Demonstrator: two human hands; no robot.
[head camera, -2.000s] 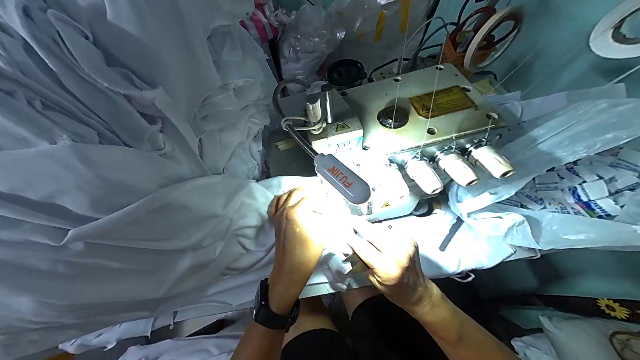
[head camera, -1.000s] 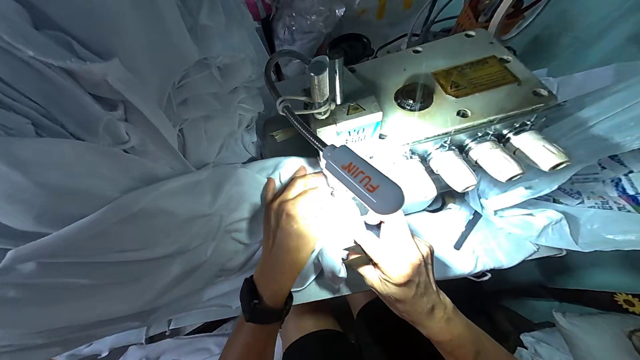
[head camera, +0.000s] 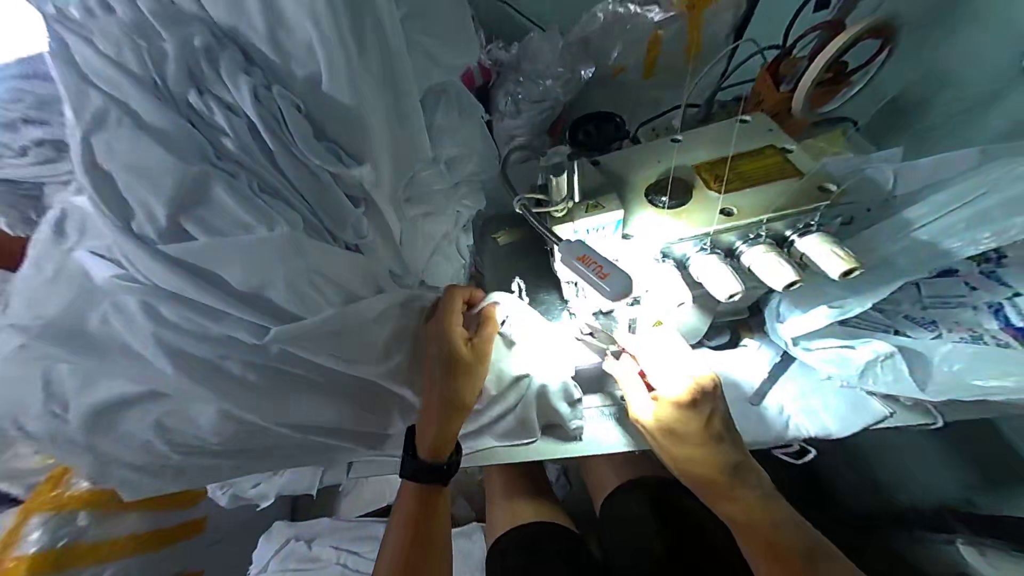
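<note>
My left hand (head camera: 458, 352), with a black watch (head camera: 430, 458) on its wrist, pinches the edge of white fabric (head camera: 524, 360) left of the needle area. My right hand (head camera: 668, 392) holds a small tool with red handles, apparently thread snips (head camera: 632, 360), its metal tip pointing toward the machine's presser area. Behind the hands stands an industrial overlock sewing machine (head camera: 712, 192) with a row of white tension knobs (head camera: 768, 262). A grey gooseneck lamp (head camera: 596, 270) lights the spot; strong glare hides the needle and part of my right hand.
A large heap of white fabric (head camera: 240, 304) covers the left side. At right lies a translucent plastic bag (head camera: 912, 320) with printed labels in it. A roll of tape (head camera: 844, 68) is behind the machine, near clear plastic bags (head camera: 544, 88). The table's front edge (head camera: 520, 454) lies above my knees.
My left hand has moved left, away from the needle area, holding the fabric edge. The red-handled tool now shows in my right hand. The view has shifted.
</note>
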